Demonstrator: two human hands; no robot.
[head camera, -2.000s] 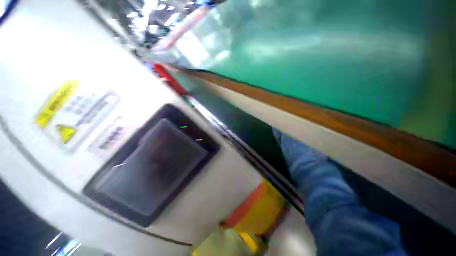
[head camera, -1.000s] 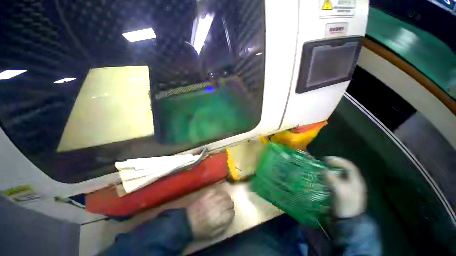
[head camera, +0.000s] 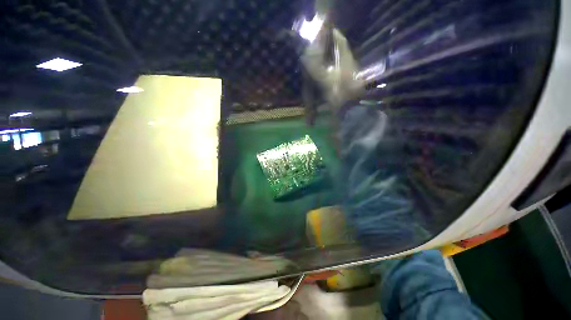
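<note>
Behind the dark window, a small green circuit board (head camera: 291, 167) with silvery speckles sits tilted on a green mat (head camera: 250, 212). My right hand (head camera: 333, 69), pale and blurred, is raised above and right of the board. It seems closed around a handheld tool, with a darker narrow part pointing down; reflections hide its exact shape. My blue right sleeve passes through the opening at the lower right. My left hand cannot be made out; a blurred pale patch at the bottom edge may be hand or ledge.
A cream panel (head camera: 156, 150) stands left of the mat. Folded white cloth or gloves (head camera: 213, 301) lie outside along the window's lower edge. Yellow and red padding (head camera: 476, 240) lines the opening. Dark bumpy foam is behind. Part of a dark screen (head camera: 551, 172) shows at the right.
The view has turned to the window. The board, held outside in my right hand a second ago, is now inside on the mat. My right hand has moved inside and up, off the board.
</note>
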